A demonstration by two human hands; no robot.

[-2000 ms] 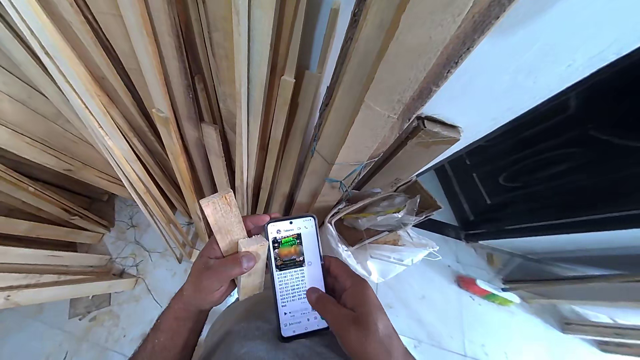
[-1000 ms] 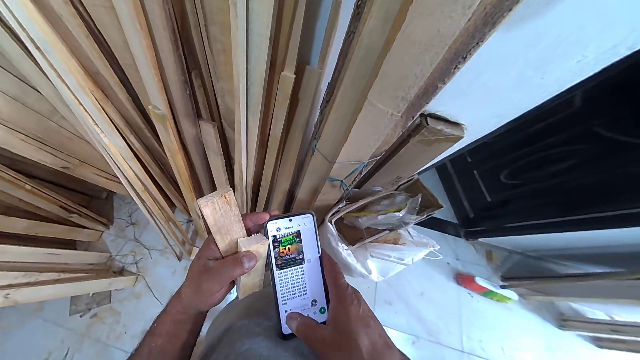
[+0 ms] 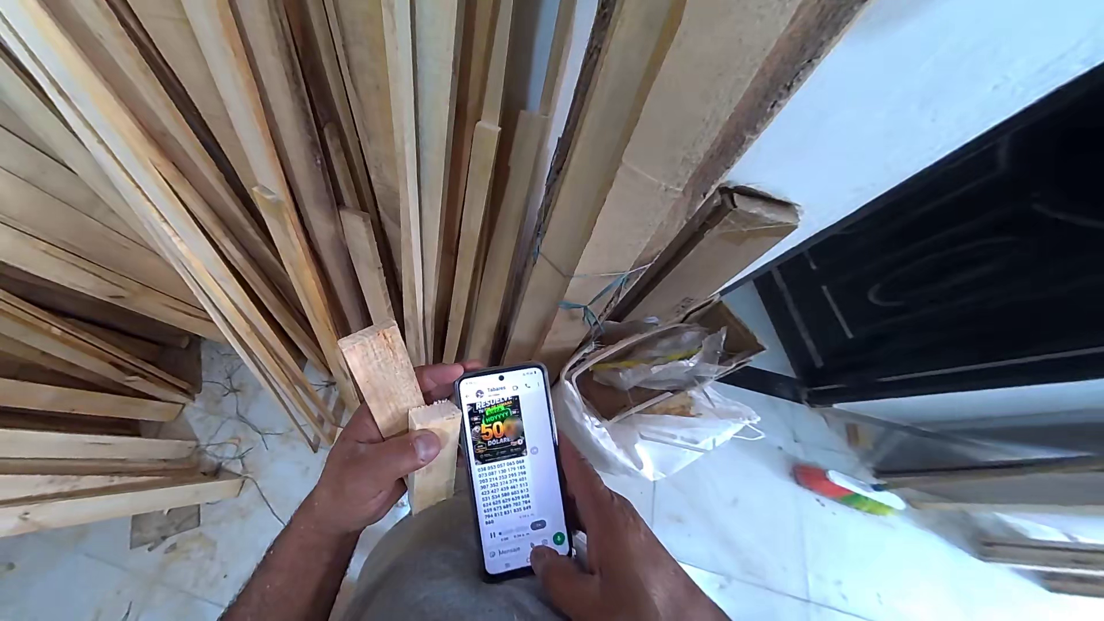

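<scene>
My left hand (image 3: 371, 470) grips two short wood pieces side by side. The longer wood block (image 3: 382, 371) rises above the shorter wood block (image 3: 435, 431), and my thumb presses across the shorter one. Fingertips of that hand also reach behind the top left of a smartphone (image 3: 513, 470). My right hand (image 3: 604, 535) holds the phone along its right edge, with the thumb over the lower part of the lit screen. The screen shows a chat with a picture and text.
Long wooden boards (image 3: 414, 172) lean upright ahead and to the left. Right of the phone stand an open cardboard box (image 3: 733, 332) and a white plastic bag (image 3: 664, 444). A black panel (image 3: 949, 233) is at the right, above a red, white and green object (image 3: 845, 490) on the tiled floor.
My right thumb has moved down to the bottom of the phone screen, and the chat content on it has shifted. My left hand keeps its hold on the wood pieces.
</scene>
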